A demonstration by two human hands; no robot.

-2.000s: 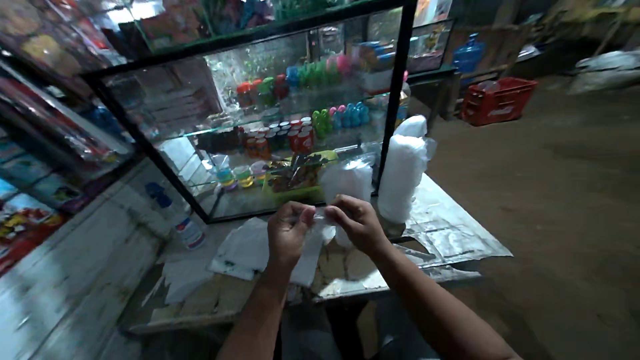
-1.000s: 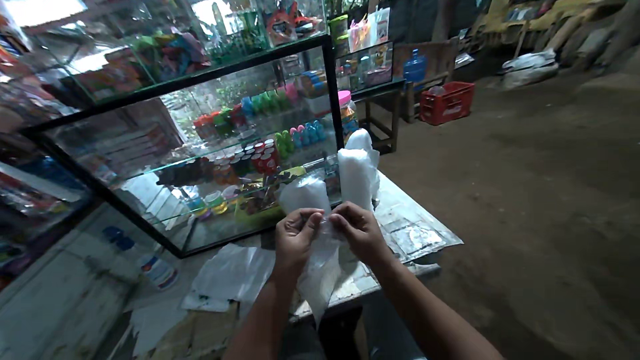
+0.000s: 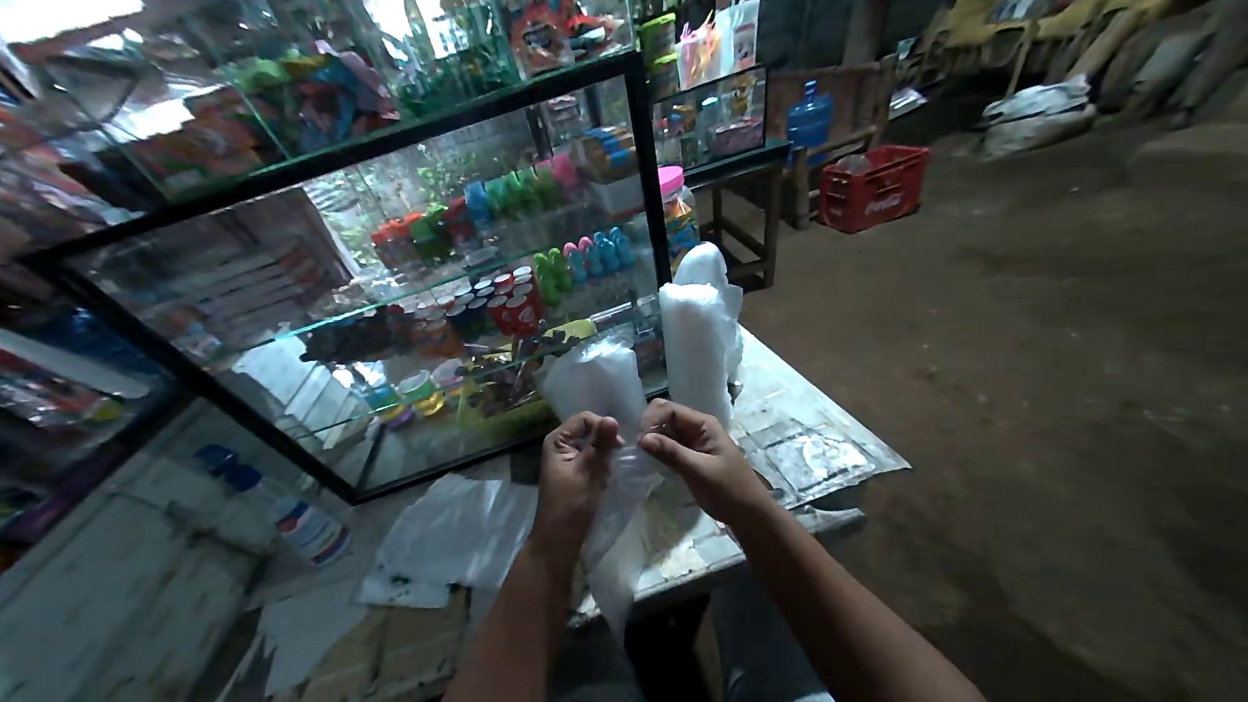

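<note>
Between my two hands a thin clear plastic bag (image 3: 619, 517) hangs down past the table's front edge. My left hand (image 3: 577, 473) pinches its upper left side, and my right hand (image 3: 697, 458) pinches near its upper right with thumb and forefinger. Just behind the hands stands a roll of clear plastic (image 3: 597, 375). To its right a taller white roll of plastic bags (image 3: 694, 346) stands upright on the worn table (image 3: 682, 561). Flat white plastic sheets (image 3: 453, 531) lie left of my left hand.
A glass display case (image 3: 639, 195) with small goods rises behind the rolls. A plastic bottle (image 3: 310, 529) leans at the left. A flat clear plastic packet (image 3: 809, 453) lies at the table's right. On the dirt floor beyond are a red crate (image 3: 873, 190) and a blue water jug (image 3: 809, 119).
The view has shifted to the right since the oldest frame. More of the clear plastic now hangs below my hands, where only a small bit showed between my fingers two seconds ago.
</note>
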